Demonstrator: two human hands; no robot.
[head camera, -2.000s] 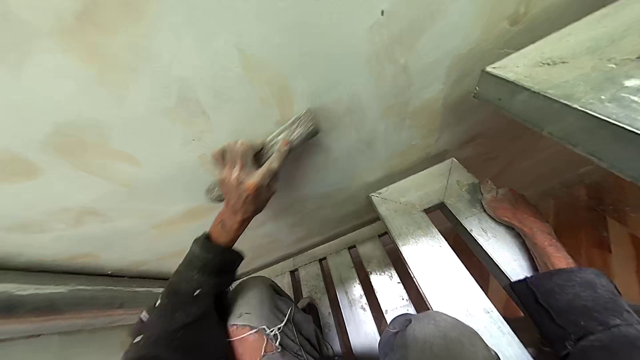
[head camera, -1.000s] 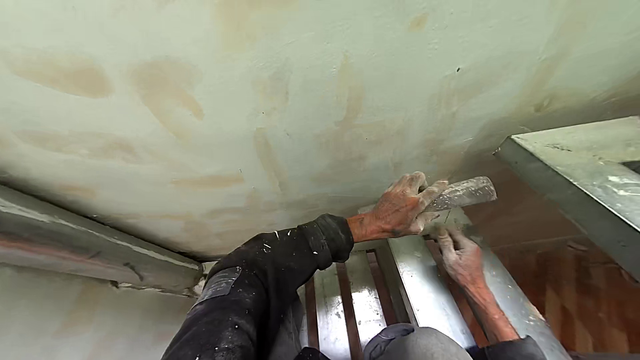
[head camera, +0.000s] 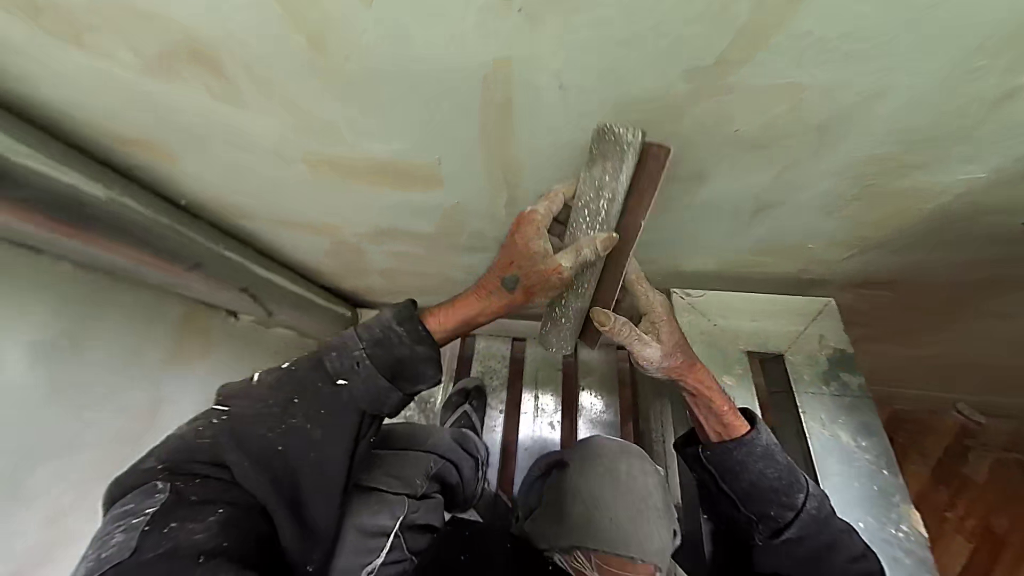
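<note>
My left hand (head camera: 538, 252) grips a long flat block with a speckled grey face (head camera: 604, 188), its thumb across the front and its other fingers behind. Against the block's right side lies a reddish-brown strip (head camera: 644, 192), which looks like sandpaper or a backing; whether it is joined to the block I cannot tell. My right hand (head camera: 652, 328) pinches the lower end of the brown strip between thumb and fingers. Both pieces tilt, upper end to the right, in front of a pale green wall (head camera: 384, 96) with tan patches. Pale dust coats both hands.
Below me is a slatted metal platform (head camera: 540, 400), with a sandalled foot (head camera: 464, 408) on it. A wide metal frame (head camera: 848, 432) runs along its right side. A grey ledge or beam (head camera: 160, 232) crosses at left. Reddish-brown flooring (head camera: 976, 496) shows at lower right.
My right hand rested on the metal frame two seconds ago; now it holds the brown strip. My left hand has gone from rubbing height on the wall to beside my right hand. The view has shifted.
</note>
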